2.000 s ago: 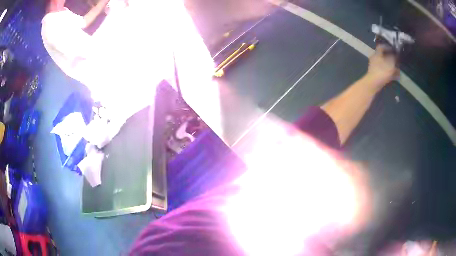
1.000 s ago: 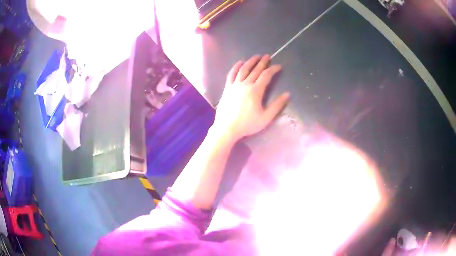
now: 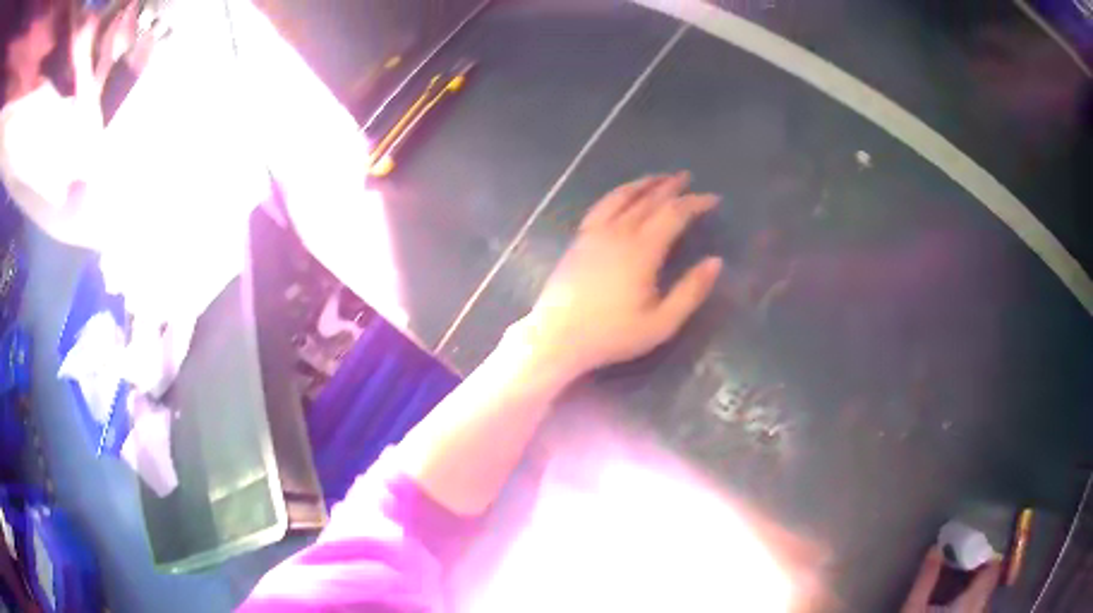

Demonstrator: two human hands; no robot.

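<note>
My left hand (image 3: 623,281) is over the dark green bench top (image 3: 779,287), palm down, fingers apart and empty. My right hand (image 3: 985,589) is small and cut off by the bottom edge at the lower right. Its thumb and a finger are on either side of a small whitish squeeze bottle (image 3: 965,545) and seem to grip it. The rest of this hand is hidden. An orange-yellow stick (image 3: 1020,545) lies just right of the bottle.
Yellow-handled tools (image 3: 417,123) lie at the upper left of the bench. A person in white (image 3: 180,156) is beside it. A grey-green tray (image 3: 216,461) and blue crate (image 3: 378,407) stand at left. Strong glare hides the bottom middle.
My left hand released the white scooter body at the far side, came back and is now slightly further over the bench. My right hand's fingers have come to the bottle. The view has shifted.
</note>
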